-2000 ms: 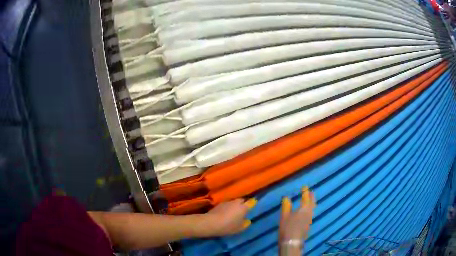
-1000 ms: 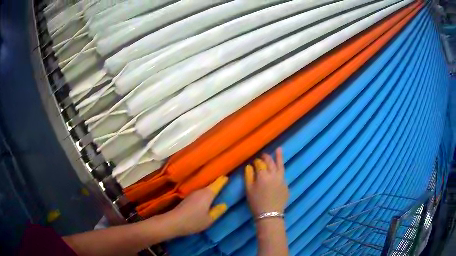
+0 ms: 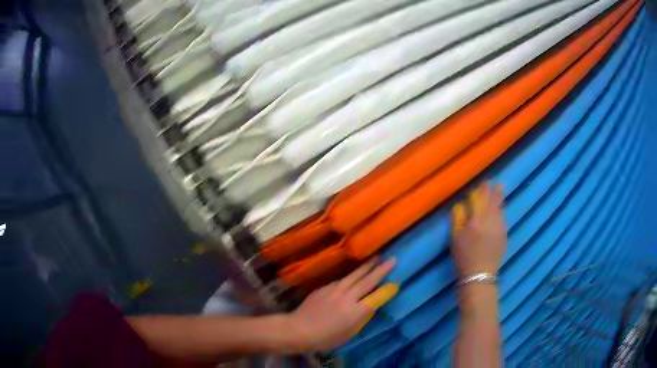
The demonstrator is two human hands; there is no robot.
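The blue fabric sleeves (image 3: 533, 215) lie in long parallel ridges at the lower right. My left hand (image 3: 342, 305) rests on the near end of the blue ridge beside the orange, with a yellow cover on its thumb; whether it pinches cloth cannot be told. My right hand (image 3: 479, 233) lies farther along the same ridge, palm down, yellow covers on some fingers and a bracelet at the wrist. Two orange sleeves (image 3: 432, 194) run beside the blue, their near ends flattened and folded. The image is slightly blurred.
White sleeves (image 3: 389, 136) with thin cords at their ends lie beyond the orange. A side rail (image 3: 162, 162) with dark blocks runs along the sleeve ends. A wire rack (image 3: 583, 302) lies on the blue at the lower right, blurred. Dark floor or panels are at left.
The view has shifted, so sleeves and hands appear farther right. My right hand is farther from my left hand along the blue ridge. My left fingers now stretch forward over the blue sleeve.
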